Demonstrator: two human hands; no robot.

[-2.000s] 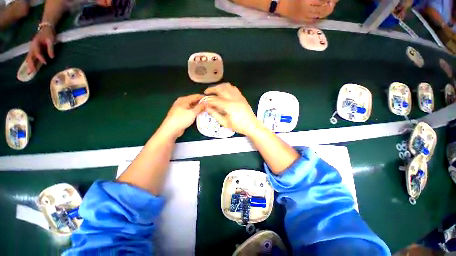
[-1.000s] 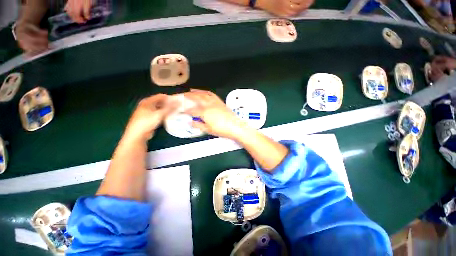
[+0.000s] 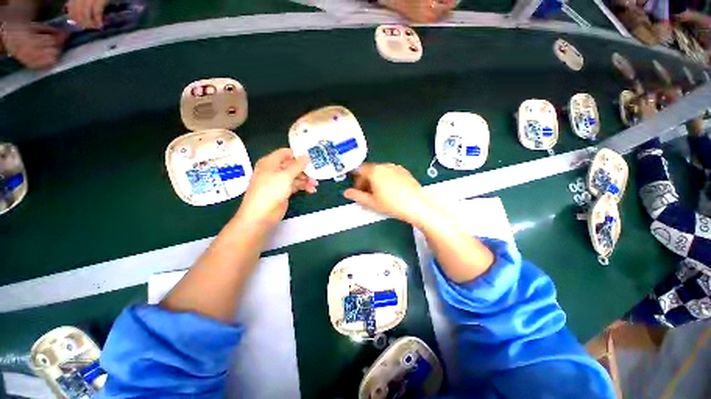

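A cream housing half with a circuit board and a blue battery inside is over the dark green belt, open side up and slightly tilted. My left hand grips its lower left edge between thumb and fingers. My right hand is just below its lower right edge, fingers apart and partly curled; whether a fingertip touches the edge is unclear. A small pale ring or tab shows at the housing's lower edge, between my hands. Another filled housing lies on the belt to the left, close below a cover half.
More housings lie along the belt to the right. On the bench before me are a housing, another partly over it, and one at lower left. White sheets lie under my forearms. A pale rail edges the belt. People's hands show opposite and at right.
The belt's housings have moved left. The housing formerly under both hands now lies left of them, uncovered. My left hand now grips another housing; my right hand has moved right, apart from the left.
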